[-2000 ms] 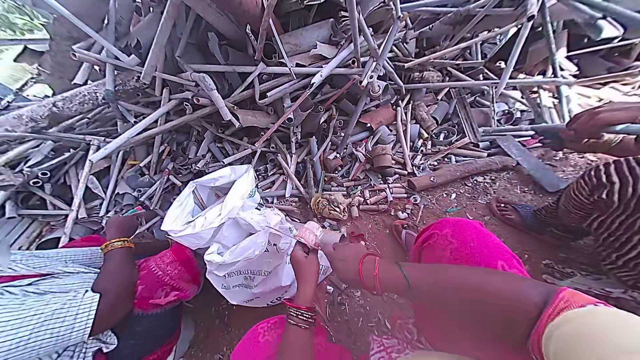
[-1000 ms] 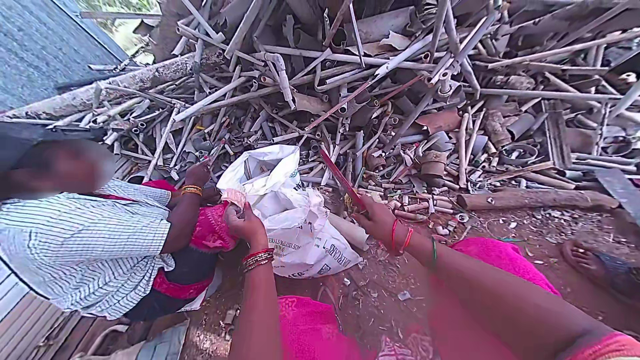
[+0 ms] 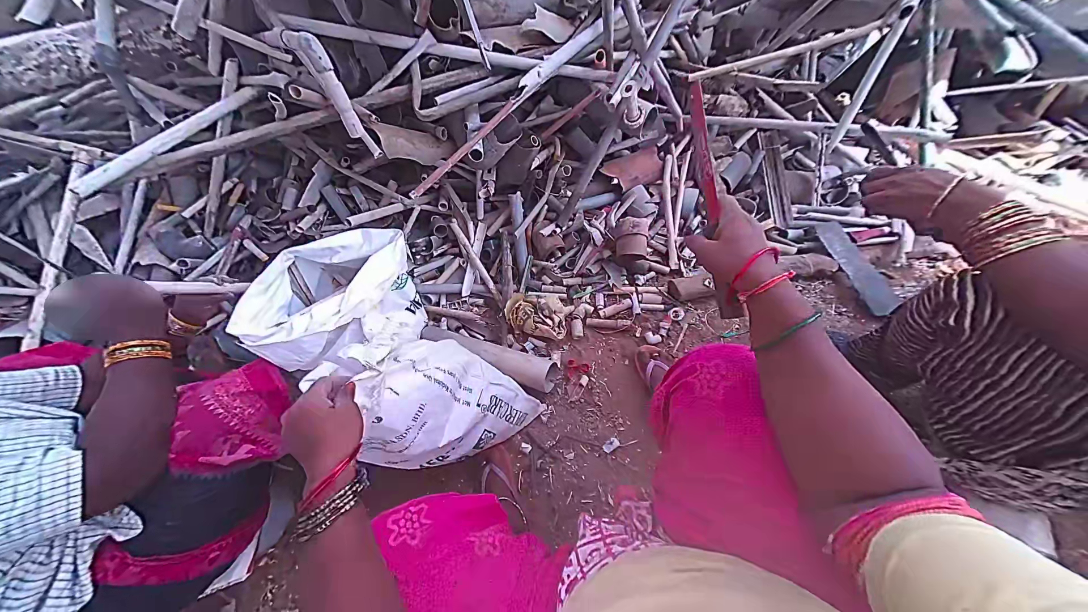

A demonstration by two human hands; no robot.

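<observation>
My right hand (image 3: 733, 242) is closed around a long, flat red tool (image 3: 704, 157), held nearly upright, with its lower end showing below the fist. My left hand (image 3: 323, 425) has its fingers curled at the left edge of a white woven sack (image 3: 442, 395); whether it grips the sack or a small thing is hidden. The sack's mouth gapes at the upper left, with some pipe-like pieces inside, and its side bears print. Behind it rises a heap of scrap plastic pipes (image 3: 476, 144). A wider grey pipe piece (image 3: 510, 361) lies against the sack.
At the left a person in a checked top (image 3: 42, 484) sits close to the sack. Another person's bangled arm (image 3: 1003, 212) reaches in from the right. A flat dark strip (image 3: 858, 268) lies near that arm. Small pipe fittings (image 3: 608, 314) and fragments litter the brown soil.
The pinkish piece seen at my left hand one second ago no longer shows. My right hand, beside the sack two seconds ago, is now away to its right with the red tool raised.
</observation>
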